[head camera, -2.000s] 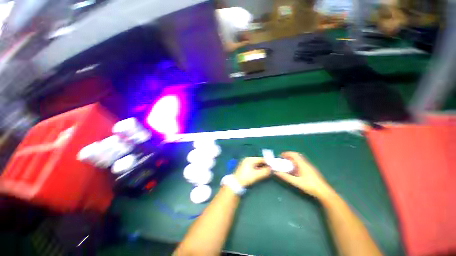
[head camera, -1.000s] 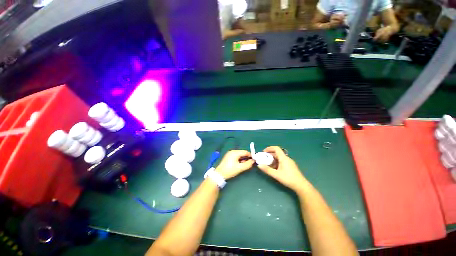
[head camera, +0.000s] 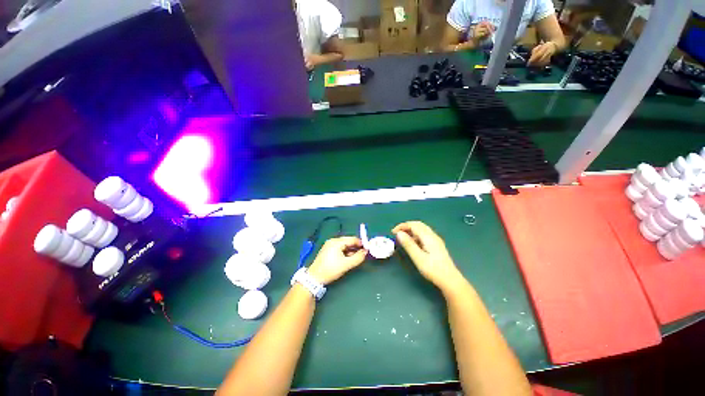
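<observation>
An open white charging case (head camera: 380, 247) is in front of me, its thin lid standing upright on its left side. My left hand (head camera: 337, 260) holds the case at its left edge, with a white band on the wrist. My right hand (head camera: 417, 246) is just right of the case, its fingertips near the rim but apart from it, holding nothing that I can see. A blue test lead (head camera: 307, 251) with a thin black end lies beside my left hand. Closed white cases (head camera: 252, 305) stand in short columns left of my hands.
A black power box (head camera: 131, 267) with cases on top stands left, beside a red parts bin (head camera: 39, 186) and purple glow. Red foam mats (head camera: 572, 271) with white case stacks (head camera: 671, 203) lie right. Black trays (head camera: 502, 139), a thin rod and a post stand behind. Two people sit opposite.
The view has turned right, bringing more stacked cases into view. My right hand has come off the case and opened. My left hand still holds it, lid upright.
</observation>
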